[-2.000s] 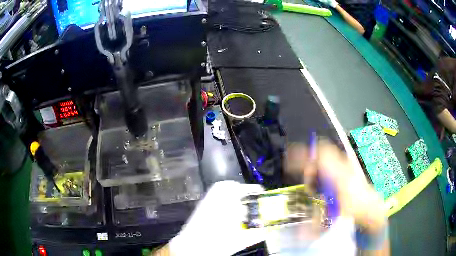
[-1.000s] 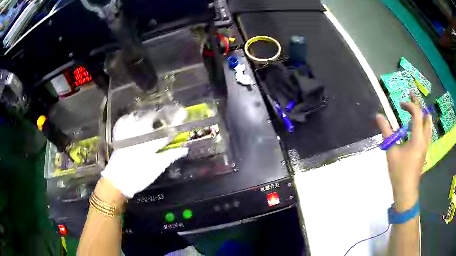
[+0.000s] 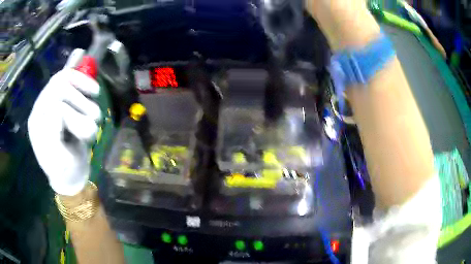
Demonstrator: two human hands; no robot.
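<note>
My left hand [image 3: 67, 124], in a white glove, is closed around the red grip of the left toggle clamp handle [image 3: 88, 67]. My right hand [image 3: 335, 15] is mostly cut off by the top edge; only its base shows above a blue wristband, and its fingers are hidden. A power supply board [image 3: 253, 180] lies in the right station under the clear acrylic cover [image 3: 240, 124]. Another board [image 3: 173, 161] lies in the left station under its own clear cover. The picture is blurred.
A yellow-topped tool [image 3: 137, 111] stands in the left cover. The red-digit meter [image 3: 164, 77] is behind it. Green buttons [image 3: 249, 245] line the fixture front. Green boards [image 3: 450, 178] and a yellow-green strip [image 3: 457, 232] lie at the right. My right forearm crosses the right side.
My left hand has left the right station and gone up left onto the red grip. My right hand has moved up past the top edge. The view has shifted left.
</note>
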